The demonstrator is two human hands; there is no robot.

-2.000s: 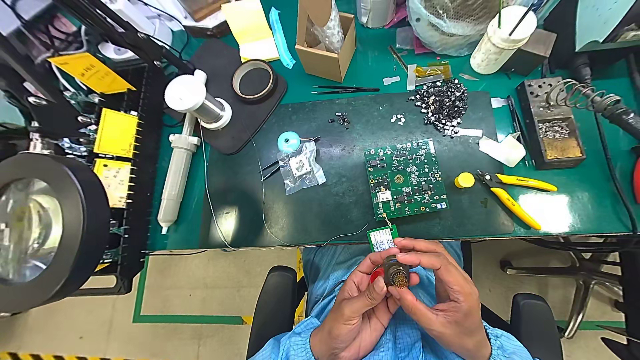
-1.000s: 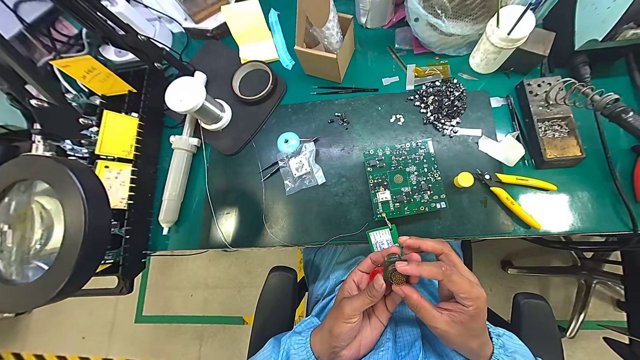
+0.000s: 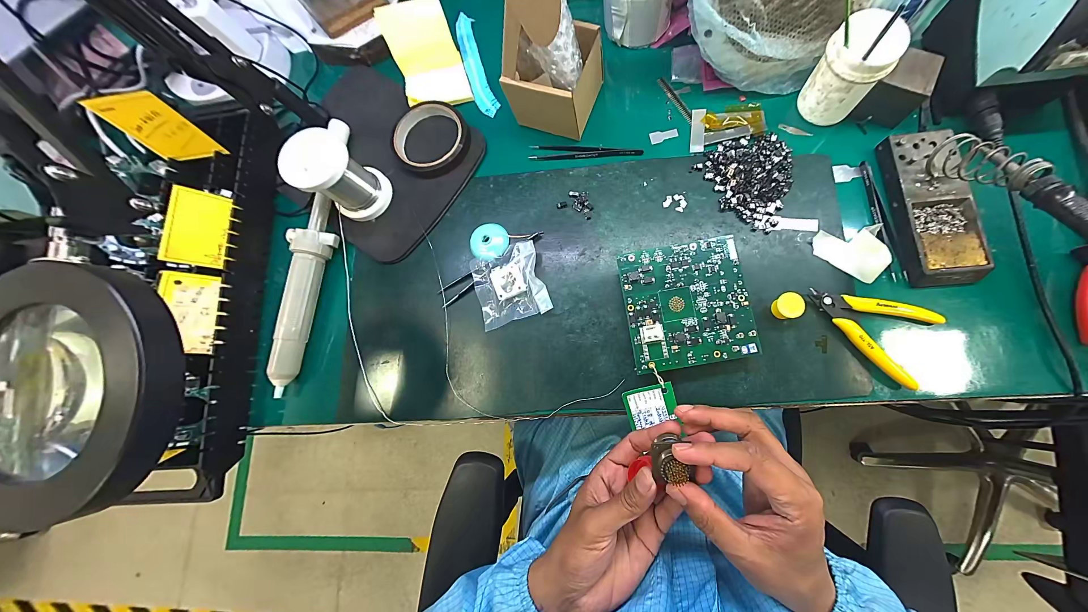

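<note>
Both hands hold a round, dark multi-pin connector (image 3: 671, 461) just in front of the bench edge, its gold-coloured pins facing up toward me. My left hand (image 3: 599, 518) grips it from the left, with a red round part (image 3: 639, 467) between the fingers. Thumb and fingers of my right hand (image 3: 752, 493) close on its right side and rim. Right behind the fingers, a small green tag board with a written label (image 3: 648, 409) hangs over the bench edge. A short wire joins it to the green circuit board (image 3: 690, 306) lying on the dark mat.
Yellow-handled side cutters (image 3: 867, 327) and a yellow cap (image 3: 788, 306) lie right of the board. Farther right stands a soldering iron stand (image 3: 943, 212). Black components (image 3: 748, 178) are heaped behind. At left are a solder spool (image 3: 348, 174), a desoldering pump (image 3: 302, 306) and a magnifier lamp (image 3: 85, 391).
The right-hand fingers have shifted slightly on the connector, and its pin face has tilted a little. Both hands stay at the same place by the bench edge.
</note>
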